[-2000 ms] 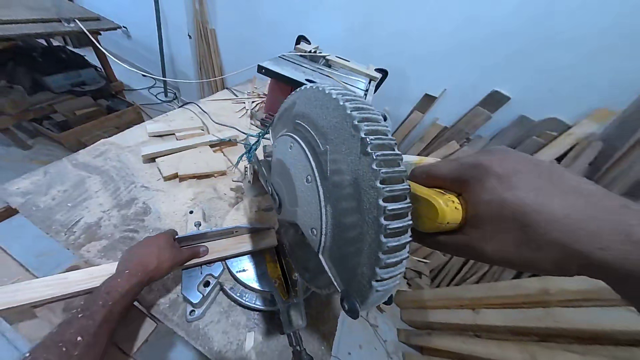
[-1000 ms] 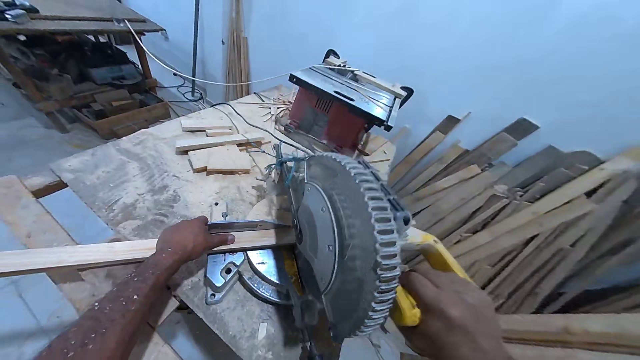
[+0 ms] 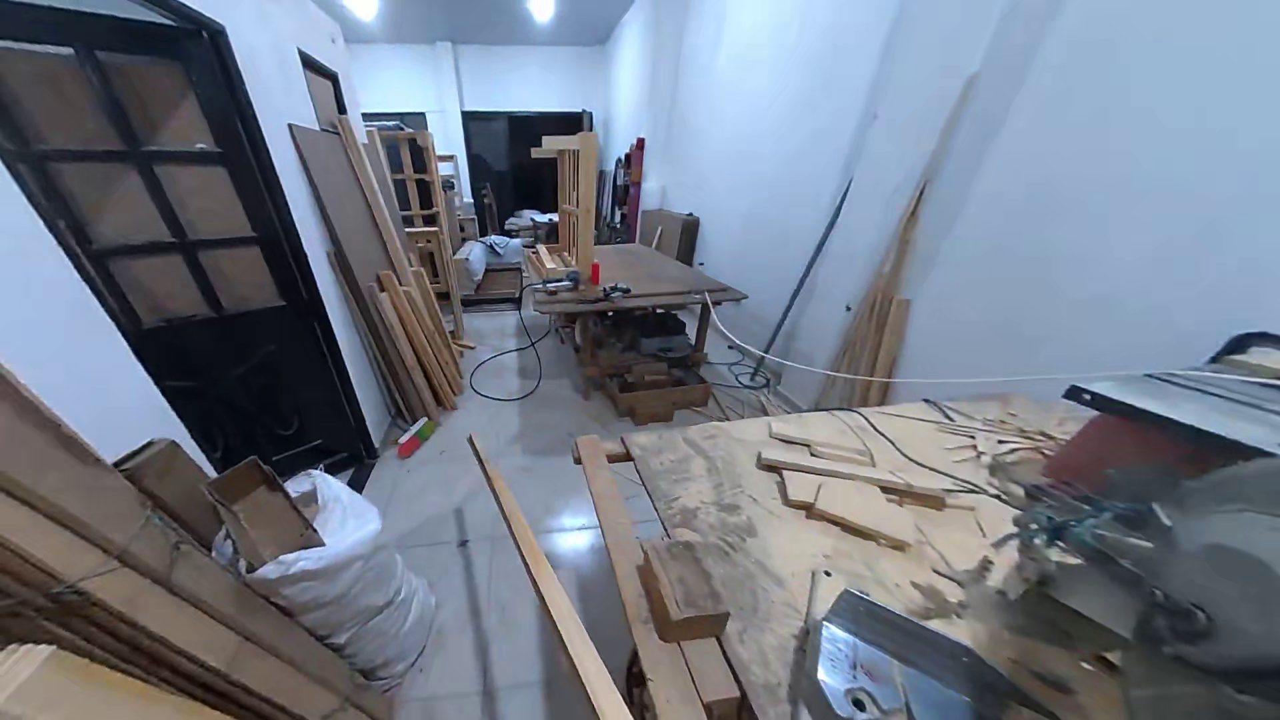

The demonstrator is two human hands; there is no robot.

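Neither my left hand nor my right hand shows in the present view. A miter saw (image 3: 1200, 570) is partly visible and blurred at the right edge. Its metal fence and base (image 3: 890, 660) lie at the lower right on a plywood worktable (image 3: 730, 490). Cut wood pieces (image 3: 860, 500) rest on the tabletop beside the saw. A long wooden strip (image 3: 545, 580) slants over the floor left of the table; its lower end runs out of the frame, so what holds or supports it is hidden.
A red table saw (image 3: 1140, 440) stands behind the miter saw. Left are a white sack (image 3: 350, 580), leaning boards (image 3: 130, 590) and a black door (image 3: 190, 250). Another worktable (image 3: 660, 270) stands farther back, with a cable (image 3: 510, 375) looped on the floor. A wood block (image 3: 685, 590) sits at the near table's edge.
The view has swung far to the left and up. Both hands, earlier on the wooden strip and the saw's yellow handle, are out of view.
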